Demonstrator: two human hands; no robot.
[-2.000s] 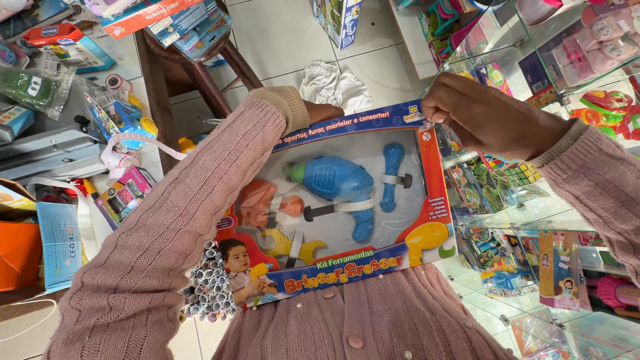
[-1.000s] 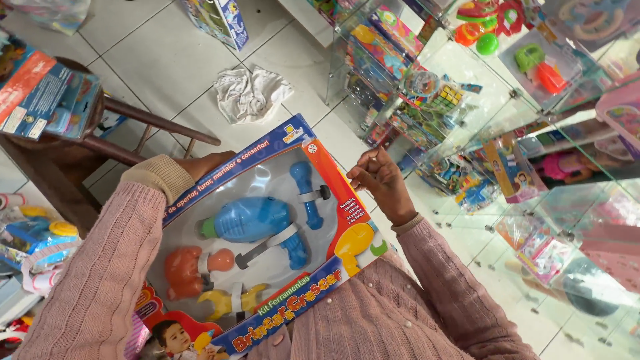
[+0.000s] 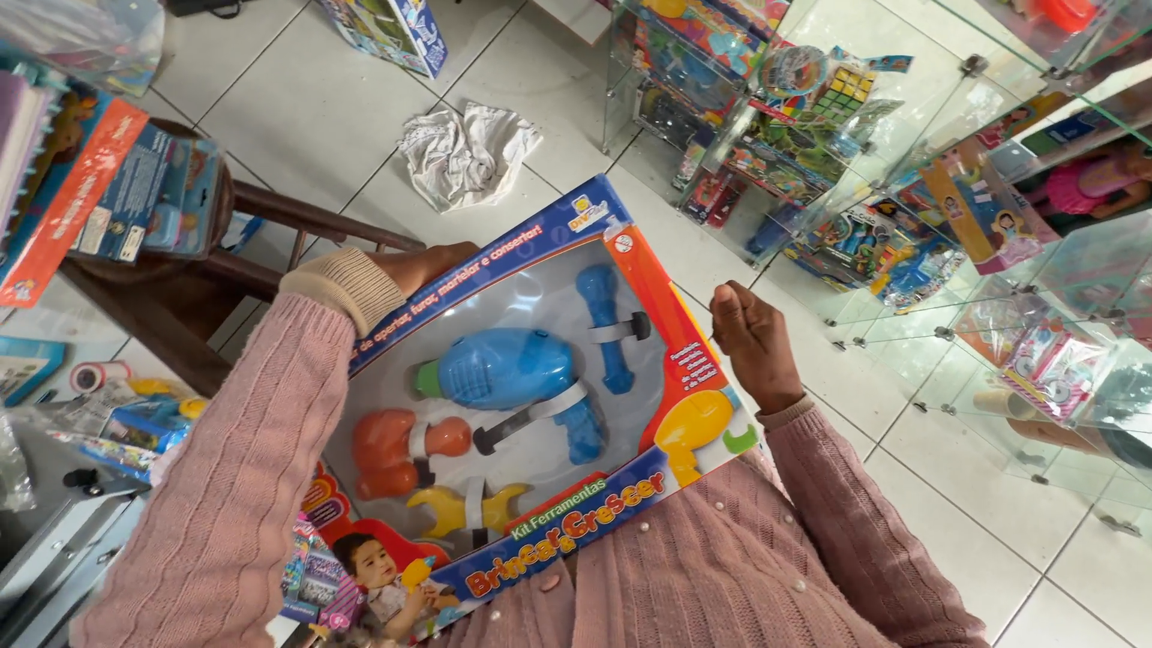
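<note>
A boxed toy tool kit with a clear window is tilted in front of my torso. Through the window show a blue toy drill, a blue toy hammer, a yellow toy wrench and an orange toy piece. My left hand holds the box at its upper left edge, its fingers hidden behind it. My right hand is just right of the box, apart from it, with the fingers curled; whether something small is in them cannot be told.
A crumpled white cloth lies on the tiled floor. At the left, a dark wooden stool bears packaged goods. Glass shelves with toys stand at the right. Another box is at the top.
My right hand was at the box's upper right corner two seconds ago and is now off its right side. The box has become more tilted. The view has shifted towards the shelves.
</note>
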